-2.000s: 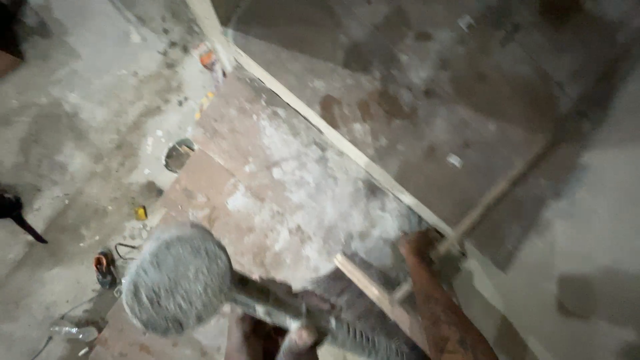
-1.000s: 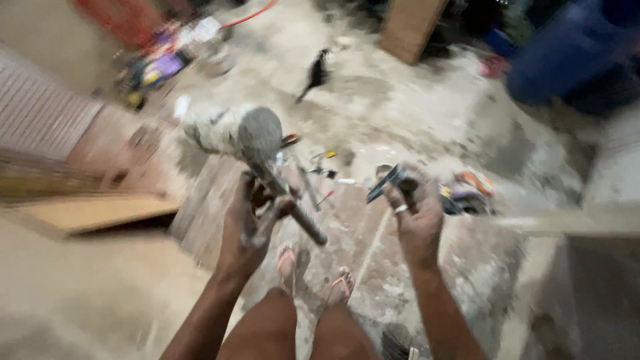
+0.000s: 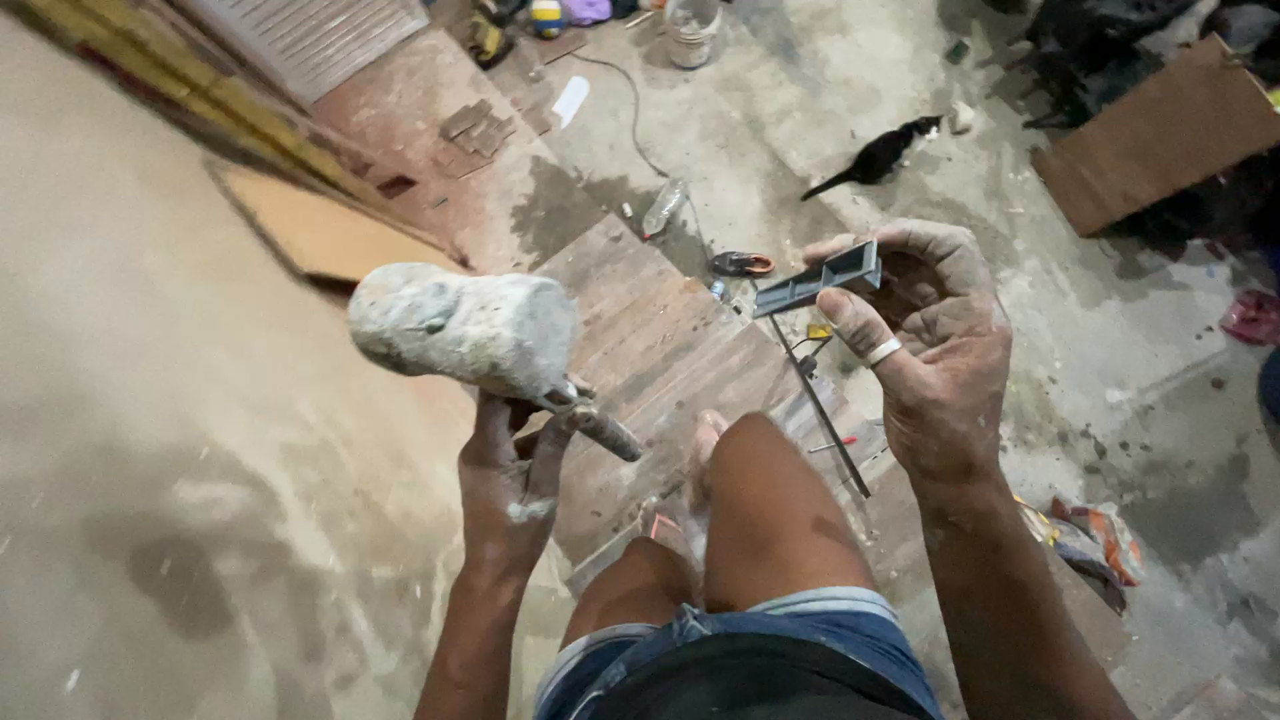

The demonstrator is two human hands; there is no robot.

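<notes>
A mallet with a thick, pale, dust-caked head (image 3: 465, 325) is held up at left centre. My left hand (image 3: 515, 470) grips it just below the head, and the end of its handle points to the lower right. On the right, my right hand (image 3: 925, 330) pinches a small grey plastic wedge (image 3: 818, 282) with hollow compartments between thumb and fingers. A ring is on that thumb, and dust covers the skin. Wood-look floor tiles (image 3: 640, 320) lie below and between the two hands.
A long thin dark bar (image 3: 825, 415) and a black-and-orange tool (image 3: 742, 264) lie on the floor. Beyond them are a plastic bottle (image 3: 664, 208), a black cat (image 3: 880, 158), a bucket (image 3: 692, 35) and a cardboard sheet (image 3: 1165, 130). A tan board (image 3: 320, 232) lies along the left wall.
The view has swung widely. Two seconds ago my right hand was at a wooden piece beside a pale edge; one second ago it held a small dark piece. The mallet stays in my left hand.
</notes>
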